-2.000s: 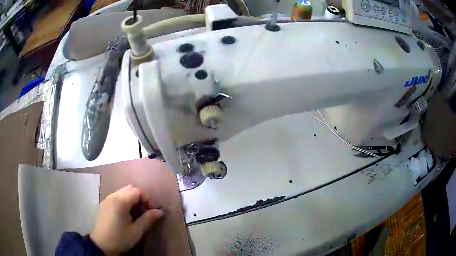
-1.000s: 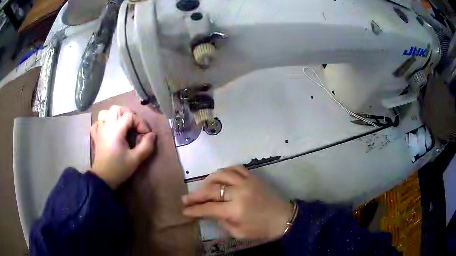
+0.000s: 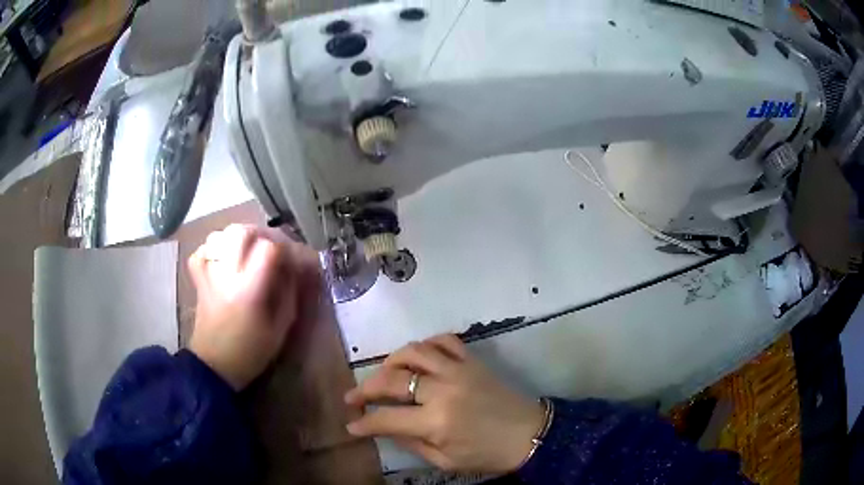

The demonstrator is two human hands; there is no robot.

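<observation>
The brown garment panel lies on the machine table, its upper part beside the presser foot of the white lockstitch machine. A pale grey folded-over part lies at its left. My left hand is on the panel left of the foot, fingers curled down; whether they pinch cloth is hidden. My right hand, with a ring, is nearer me, its fingers apart and fingertips at the panel's right edge. A faint crosswise line shows on the cloth between my forearms. The needle tip cannot be made out.
The machine arm spans above the hands, with cream tension knobs on its head. A grey plastic-wrapped shape hangs left of the head. A white cord lies under the arm. Orange sacking is low at right.
Since the oldest frame my right hand has come in to the panel's right edge, and my left hand has moved forward, closer to the foot. The view has shifted.
</observation>
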